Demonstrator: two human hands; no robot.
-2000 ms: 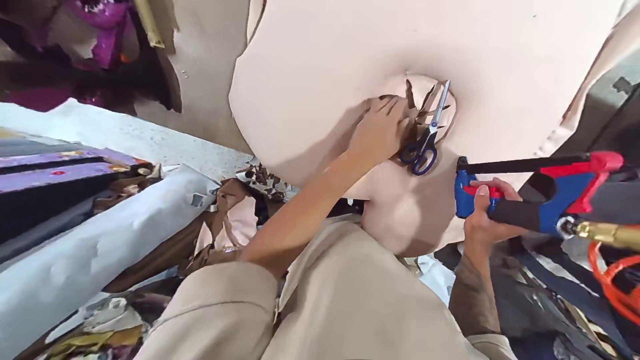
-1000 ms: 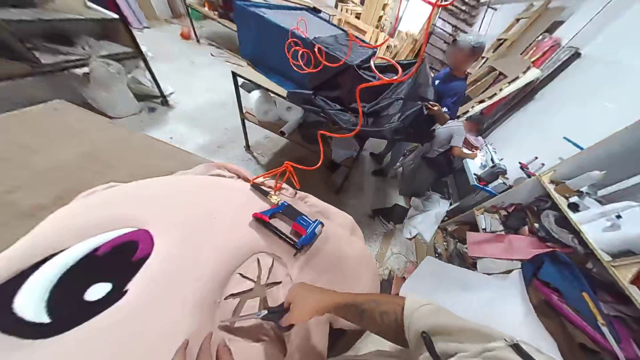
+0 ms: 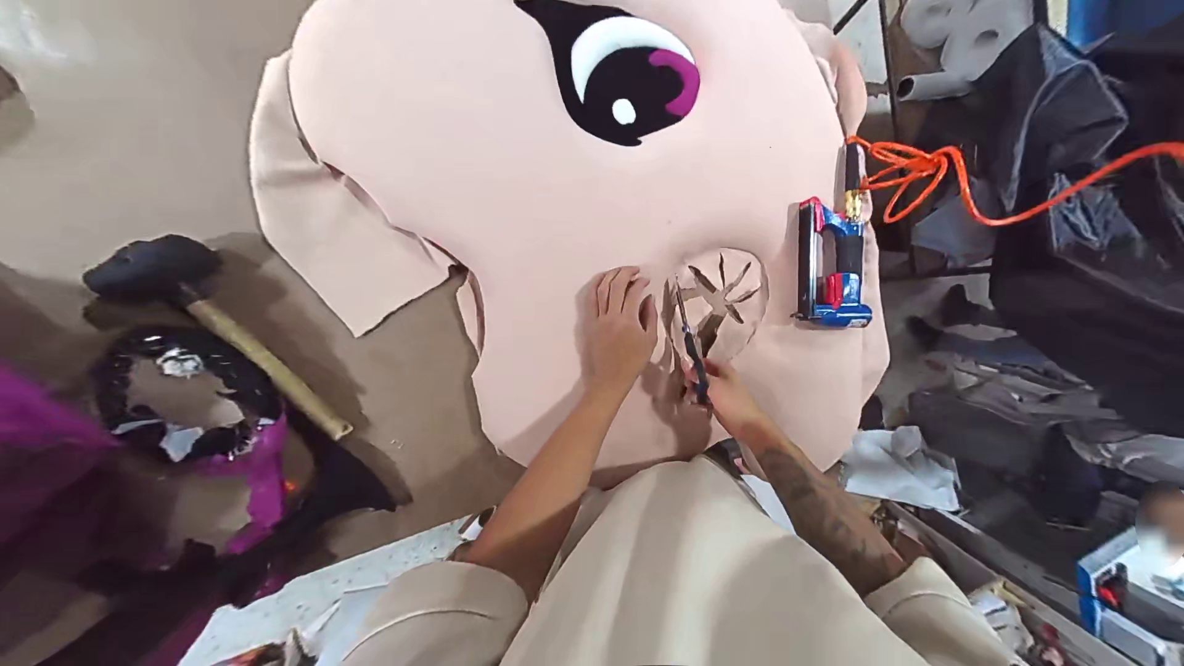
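My right hand [image 3: 720, 393] grips the dark handles of a pair of scissors [image 3: 692, 347], whose blades point up along the left side of a round recess. Over that recess the pink fabric [image 3: 546, 222] is slit into radiating flaps [image 3: 726, 287]. My left hand [image 3: 622, 324] lies on the fabric just left of the cuts, with nothing seen in it. A black, white and purple eye patch [image 3: 638, 79] lies on the pink covering above. To the right of the recess, a blue and red pneumatic staple gun [image 3: 835, 268] rests on the fabric.
An orange coiled air hose [image 3: 971, 194] runs right from the staple gun. On the brown surface at left lie a mallet [image 3: 268, 365] with a black head and black and purple fabric scraps [image 3: 264, 481]. Dark sheeting [image 3: 1091, 277] hangs at right. Part of a person [image 3: 1164, 527] shows at lower right.
The staple gun, held in my right hand two seconds ago, now lies on the fabric. That hand has taken hold of the scissors, which lay on the recess then. The view has swung strongly.
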